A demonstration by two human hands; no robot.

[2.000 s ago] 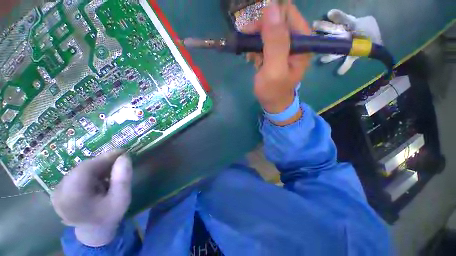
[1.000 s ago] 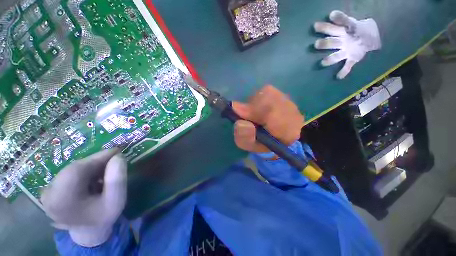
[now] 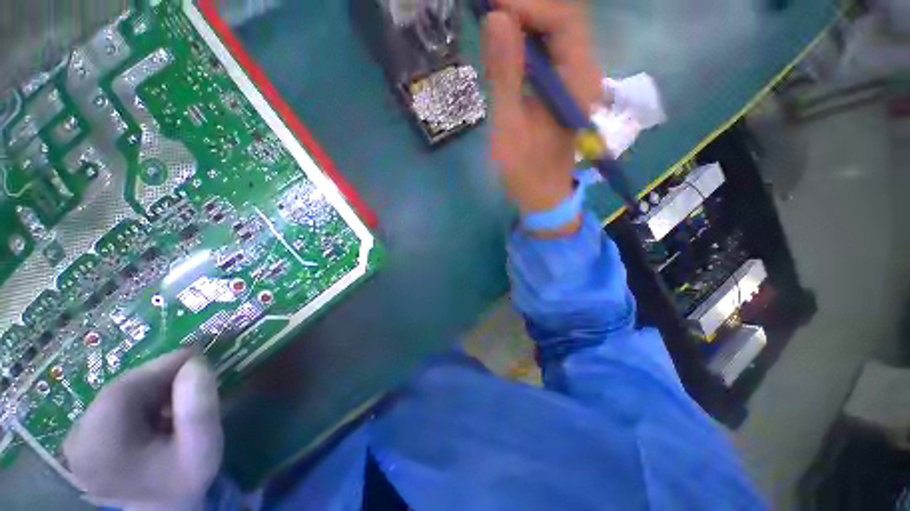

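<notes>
The large green circuit board (image 3: 200, 150) lies at the left with its solder side up. A red edge (image 3: 299, 125) shows along its right side. My left hand (image 3: 150, 429), in a white glove, rests at the board's near edge with thumb and fingers pinched; I cannot make out solder wire in it. My bare right hand (image 3: 539, 110), with a light blue wrist band (image 3: 555, 212), grips the dark blue soldering iron (image 3: 555, 82) at the top centre, clear of the board. The iron's tip is out of the picture or hidden.
The tip cleaner (image 3: 449, 98), filled with silvery material, stands left of my right hand, with a dark holder (image 3: 419, 35) behind it. A spare white glove (image 3: 631, 112) lies partly behind the iron. A dark rack of electronic units (image 3: 708, 279) is below the mat's edge at right.
My right hand has moved the iron from the board's corner up and away to the cleaner's right. The whole view has shifted, and the holder behind the cleaner now shows. My left hand stays at the board's edge.
</notes>
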